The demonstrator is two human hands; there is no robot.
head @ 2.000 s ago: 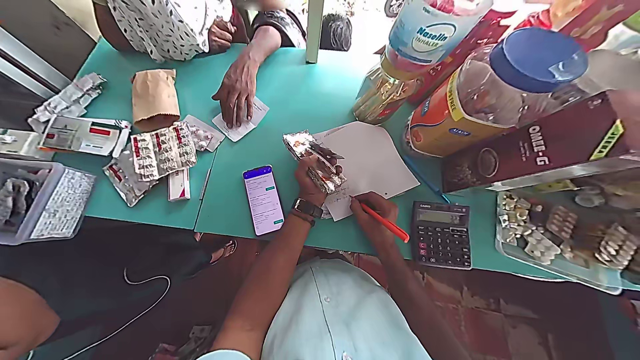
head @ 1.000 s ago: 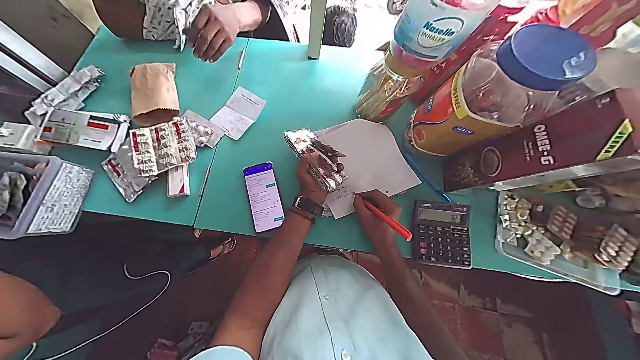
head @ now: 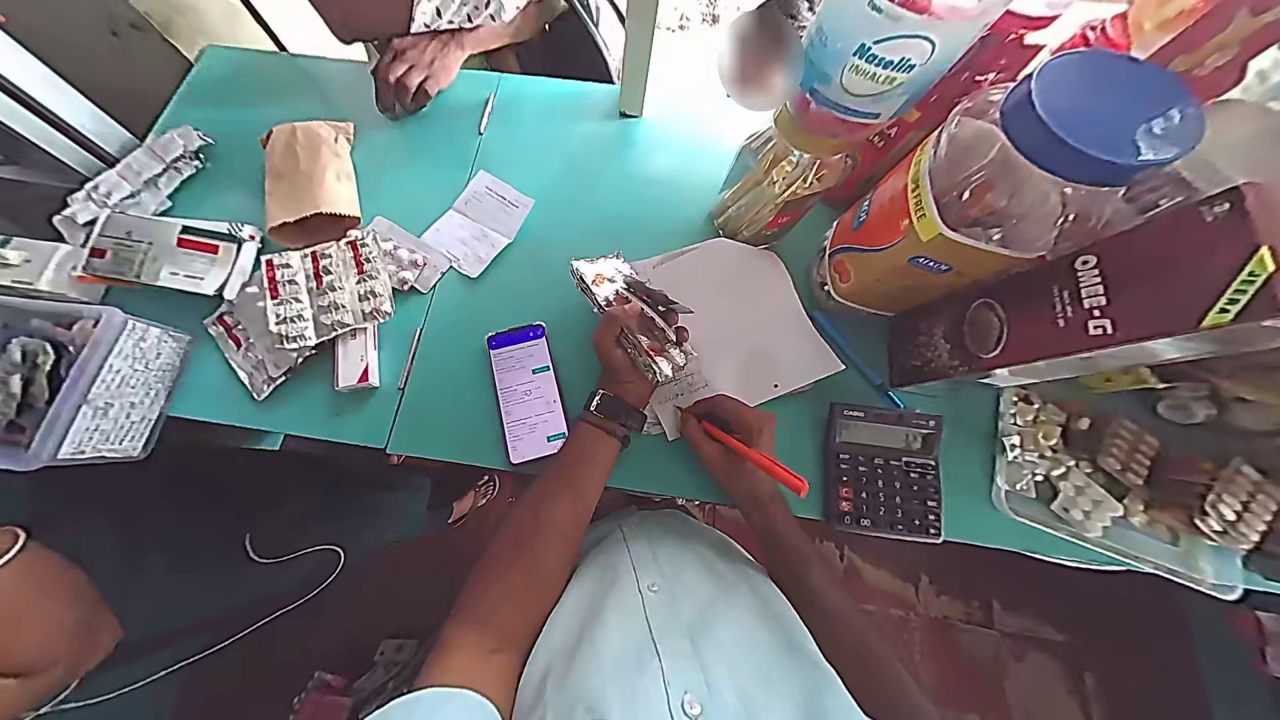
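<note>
My left hand grips a bundle of silvery foil strips above some sheets of white paper. In my right hand is a red pen, its tip end over a small slip of paper that bears handwriting. A smartphone with its screen lit lies left of my left wrist. Just right of my right hand is a Casio desk calculator. A blue pen lies between the paper sheets and a dark OMEE-G box.
On the left are a brown paper bag, blister packs, a small carton, a folded paper and a plastic bin. Jars and a tray of blister packs stand right. Another person's hand rests at the far edge.
The other person's hand has drawn back from the folded paper to the far table edge, and that paper now lies uncovered. My hands have stayed about where they were.
</note>
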